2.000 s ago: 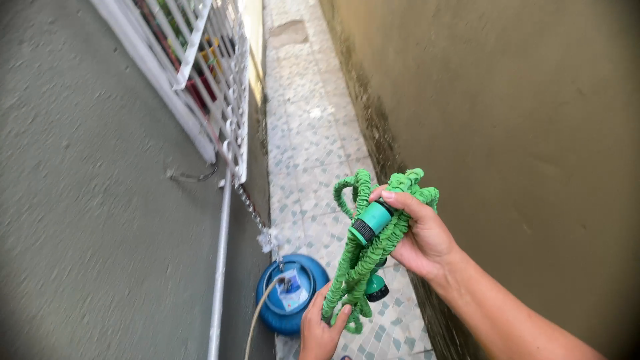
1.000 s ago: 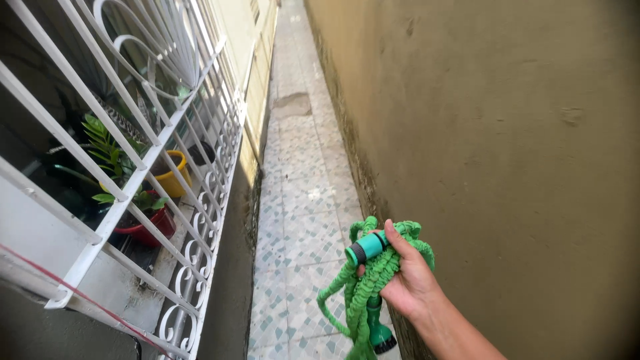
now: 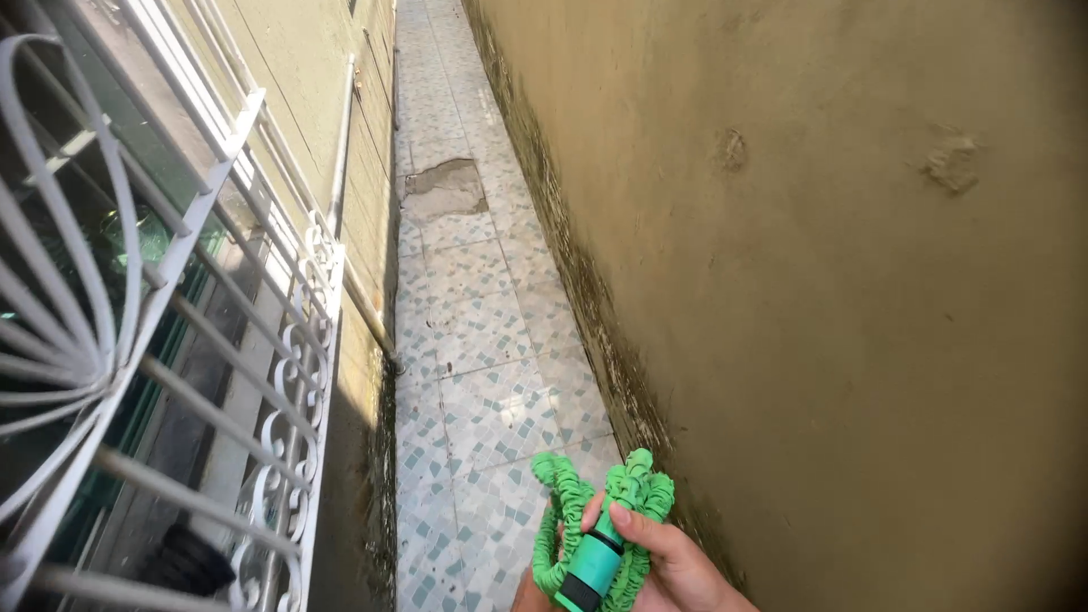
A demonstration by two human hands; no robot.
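Note:
A bundled green expandable fabric garden hose (image 3: pixel 561 501) is at the bottom of the view, in front of me. My right hand (image 3: pixel 680 561) grips the bundle from the right, its thumb over the hose near the green and black plastic hose connector (image 3: pixel 592 565). The connector points down and to the left. Of my left hand (image 3: pixel 529 592) only a small part shows, low at the left side of the bundle; the hose hides its fingers, so its hold cannot be made out.
A narrow passage with a tiled floor (image 3: pixel 484 331) runs ahead, with a broken cement patch (image 3: pixel 446 189). A white metal window grille (image 3: pixel 183 229) juts out on the left, a thin pipe (image 3: pixel 342 153) beyond it. A stained plastered wall (image 3: pixel 790 297) bounds the right.
The view has moved along the passage, and the blue container seen earlier is out of view. My left hand, out of view one second ago, shows again beside the hose. My right hand still holds the bundle.

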